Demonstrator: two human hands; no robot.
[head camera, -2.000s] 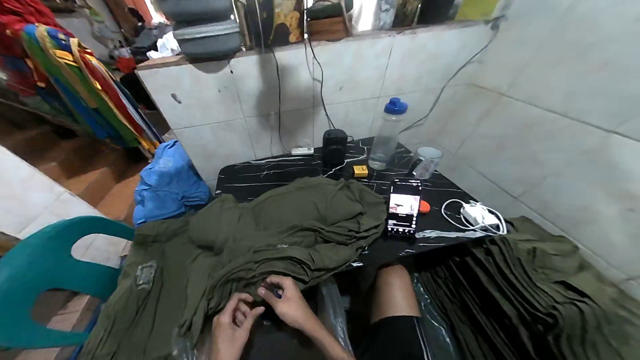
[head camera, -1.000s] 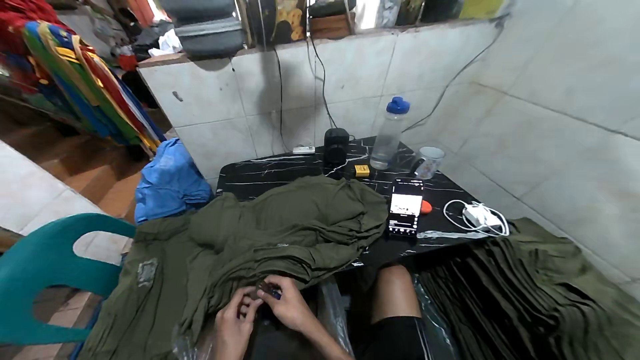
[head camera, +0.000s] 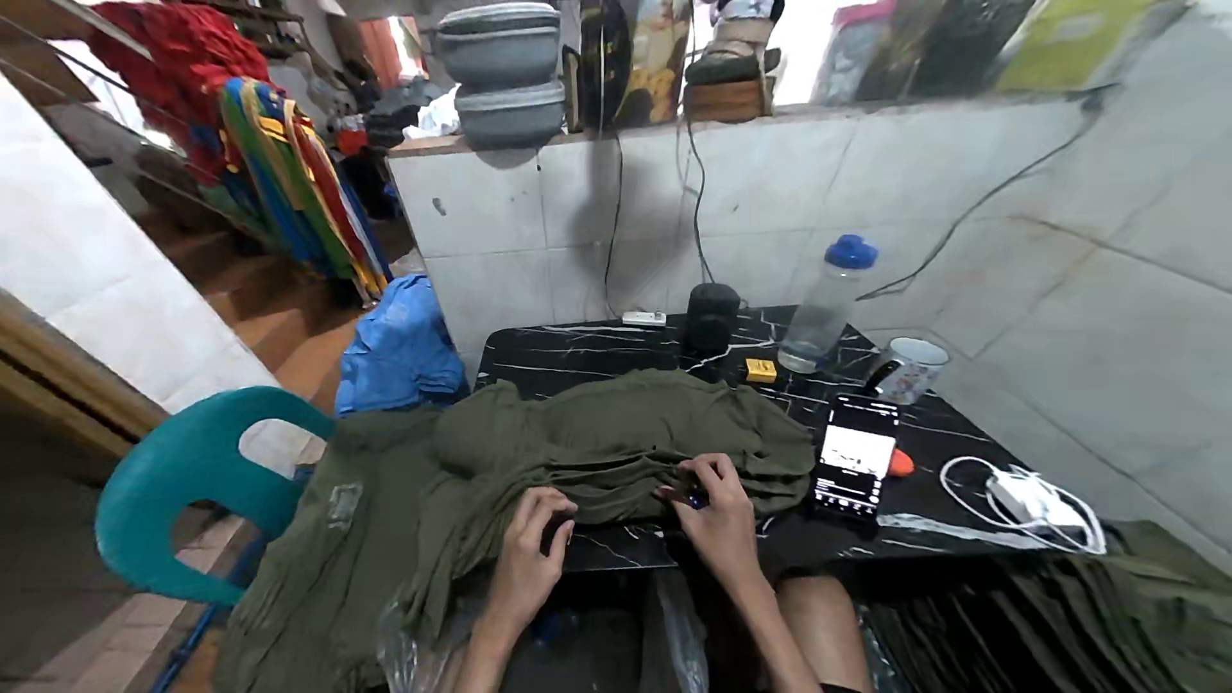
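Observation:
A heap of olive-green garments (head camera: 616, 423) covers the near left of a black marble-patterned table (head camera: 568, 346) and hangs over its edge. My left hand (head camera: 532, 549) is at the front edge of the heap, thumb and fingers curled and apart, with no object visible between them. To its right, my right hand (head camera: 715, 520) touches the front folds of the cloth, and a small dark item (head camera: 697, 499) sits between its thumb and fingers; its kind is too small to tell.
A phone (head camera: 857, 455), mug (head camera: 910, 370), water bottle (head camera: 820, 313), black speaker-like cylinder (head camera: 711, 318) and white cable with adapter (head camera: 1035, 505) stand or lie on the table. More olive garments (head camera: 1059, 616) are at the right. A green plastic chair (head camera: 192, 491) is at the left.
My hands were close together below the cloth's front edge; now they are apart, the right one farther right on the front folds.

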